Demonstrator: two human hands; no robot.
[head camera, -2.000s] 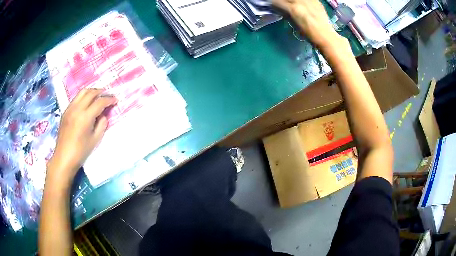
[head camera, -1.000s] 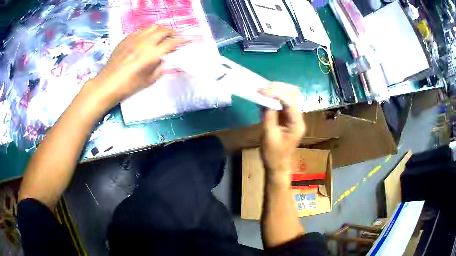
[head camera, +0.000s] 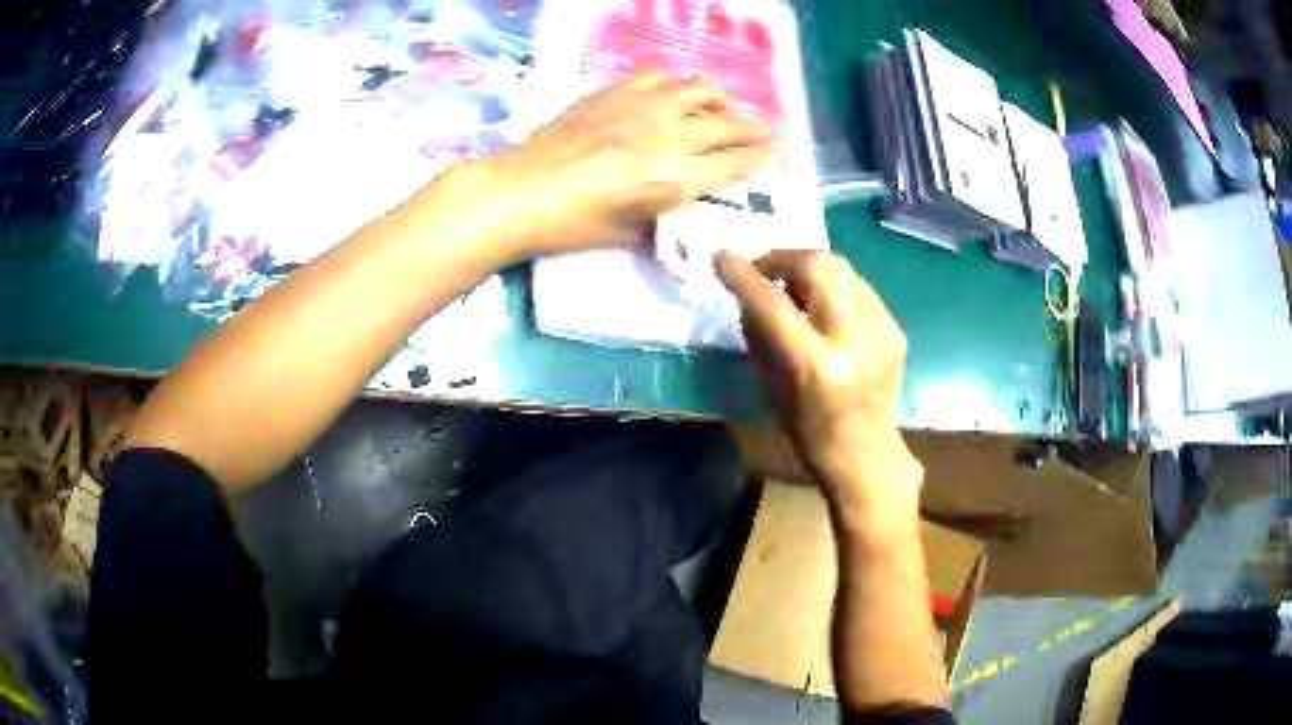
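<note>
The stack of clear bags with red print (head camera: 602, 300) lies in front of me on the green bench. My left hand (head camera: 631, 159) lies palm down over the stack, fingers spread; what is under the palm is hidden. A white booklet (head camera: 701, 234) with dark print lies over the bags, partly under my left hand. My right hand (head camera: 808, 319) pinches the booklet's near right edge between thumb and fingers. Whether the booklet is inside the top bag cannot be told.
A shiny heap of filled bags (head camera: 326, 156) is at the left. Two booklet piles (head camera: 964, 135) stand to the right, with a yellow rubber band (head camera: 1060, 295) beside them. White sheets (head camera: 1230, 298) lie far right. An open carton (head camera: 779, 588) is on the floor below the bench.
My right hand has come from the booklet piles to the bag stack with a booklet. My left hand remains over the stack. The view has swung, shifting the bench contents rightward.
</note>
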